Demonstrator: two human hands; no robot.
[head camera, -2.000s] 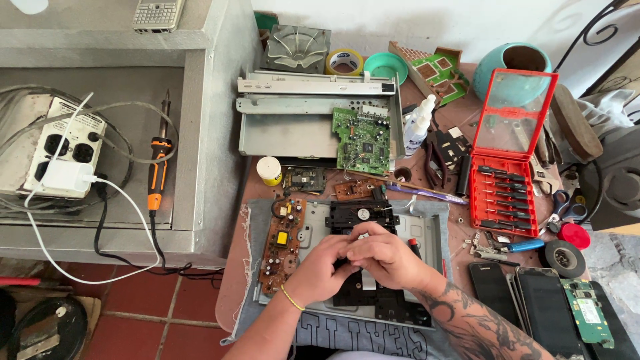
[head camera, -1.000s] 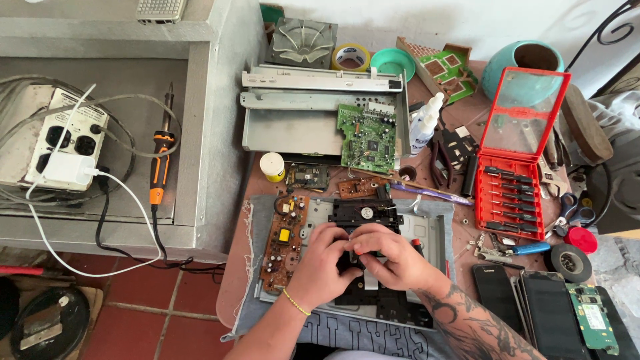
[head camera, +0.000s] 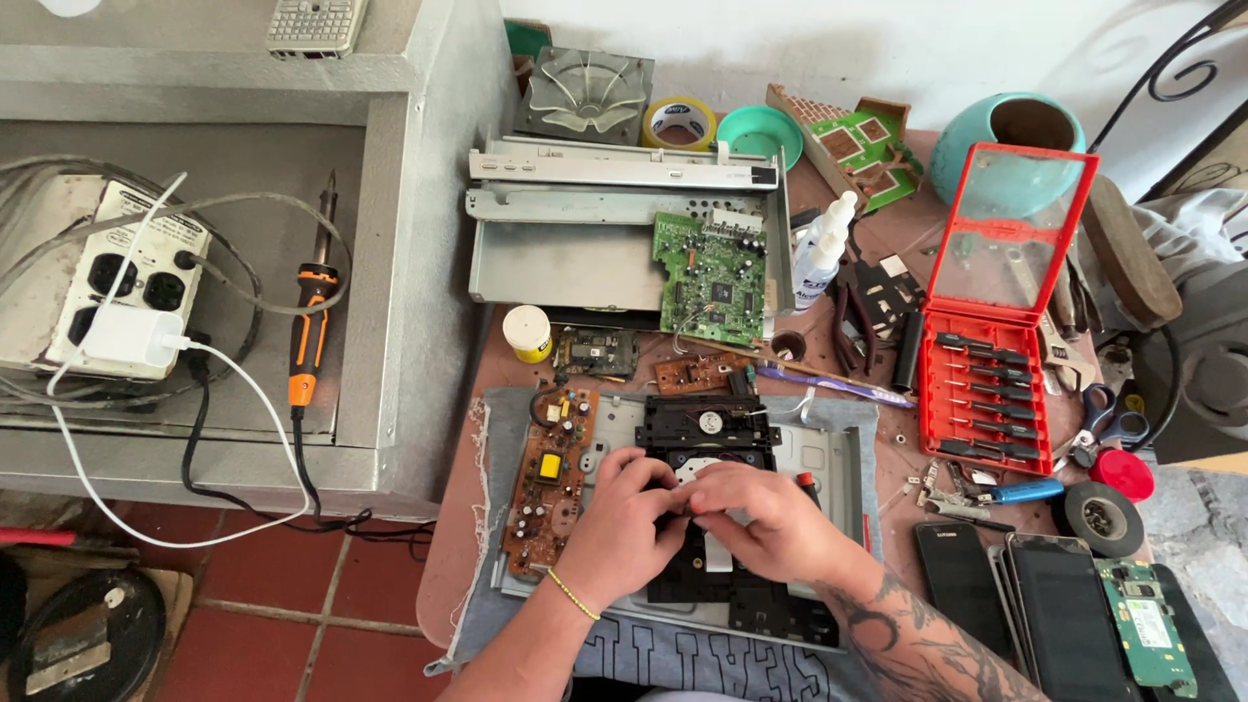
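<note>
My left hand (head camera: 629, 522) and my right hand (head camera: 770, 517) meet fingertip to fingertip above a black disc drive mechanism (head camera: 707, 424). Something small and dark seems pinched between them, mostly hidden by the fingers. The mechanism sits in an open metal chassis pan (head camera: 824, 458) on a grey-blue cloth (head camera: 487, 624). A brown power circuit board (head camera: 551, 487) lies left of it in the pan. A white ribbon cable (head camera: 719, 551) shows under my right hand. A red-tipped tool (head camera: 807, 481) lies by the pan's right side.
A green circuit board (head camera: 717, 283) leans on a metal casing (head camera: 565, 263). Screwdrivers fill an open red case (head camera: 985, 390) at right. Pliers (head camera: 853, 327), a toothbrush (head camera: 838, 385), a spray bottle (head camera: 821, 253) and phones (head camera: 1058, 604) surround the work. A soldering iron (head camera: 312, 312) lies at left.
My fingers have shifted slightly while staying together over the mechanism. The right hand's fingers are now more extended toward the left fingertips than two seconds ago.
</note>
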